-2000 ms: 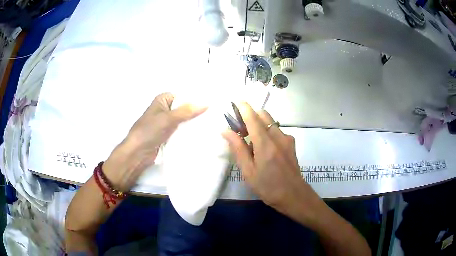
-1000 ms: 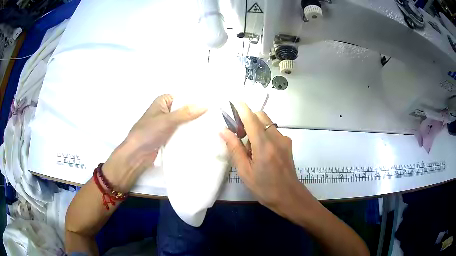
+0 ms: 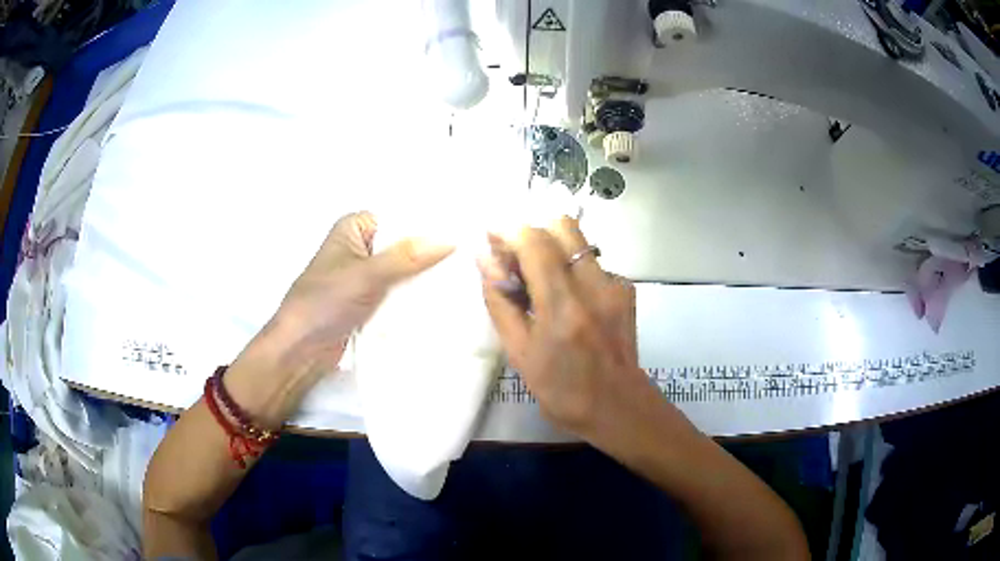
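A white fabric piece (image 3: 425, 373) hangs from my left hand over the table's front edge, its rounded lower end above my lap. My left hand (image 3: 356, 268) pinches the upper part of the fabric between thumb and fingers; the exact edge is lost in glare. My right hand (image 3: 557, 307) is close to the right side of the fabric, with its fingers curled around the dark thread snips (image 3: 513, 287). Only a small, blurred part of the snips shows between the fingers; the blades are mostly hidden.
The white table (image 3: 197, 252) has a printed ruler (image 3: 768, 381) along its front. The sewing machine (image 3: 768, 55) stands at upper right, with a shiny needle plate (image 3: 559, 159) and a lamp (image 3: 456, 68). A pink scrap (image 3: 935, 290) hangs at right. Piled white cloth (image 3: 38, 318) is at left.
The snips' blades, visible before, are now mostly hidden as my right hand's fingers have turned and closed towards the fabric. My left hand and the fabric have hardly moved. The view has shifted slightly.
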